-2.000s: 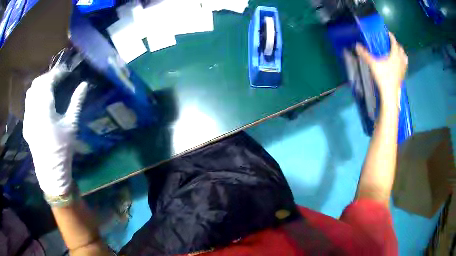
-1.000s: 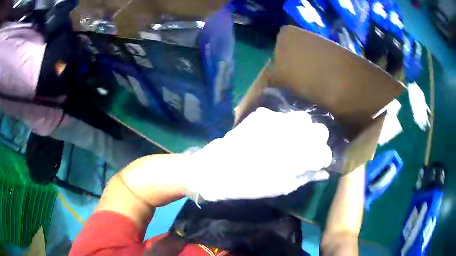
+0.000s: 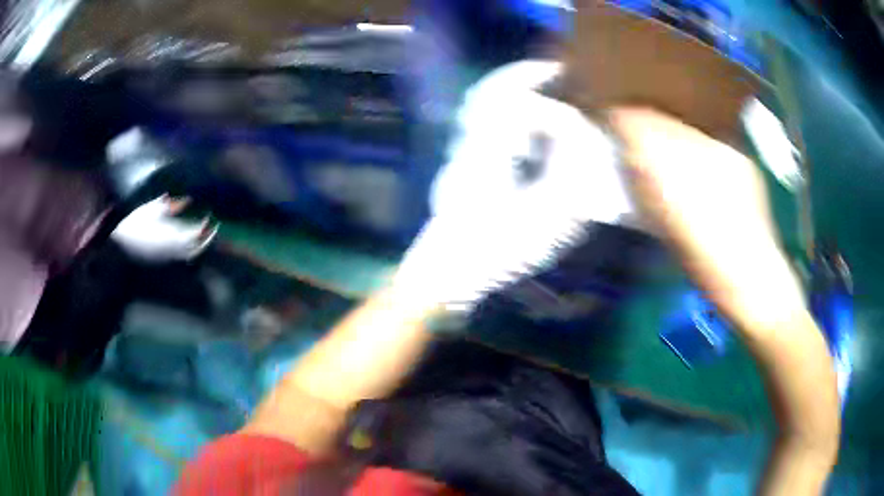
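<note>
An open retail box stands in front of me, its brown inner flap (image 3: 649, 73) raised behind my hands and its blurred dark blue side (image 3: 572, 286) showing below them. My left hand (image 3: 533, 160), in a white glove, is over the box at its left part. My bare right hand (image 3: 669, 150) is beside it at the right, close to or touching the glove. Both hands are blurred and hide the inside of the box, and I cannot tell what the fingers hold.
The blue tape dispenser (image 3: 693, 329) is on the green bench (image 3: 640, 354) at the right. Blurred blue boxes (image 3: 359, 184) stand at the left. Another person's white-gloved hands (image 3: 160, 228) are at the far left. A white sheet (image 3: 773, 143) lies at the right.
My left glove has moved up and now has its back to me. My right hand has come from behind the box to its top. The box's flap shows higher in view.
</note>
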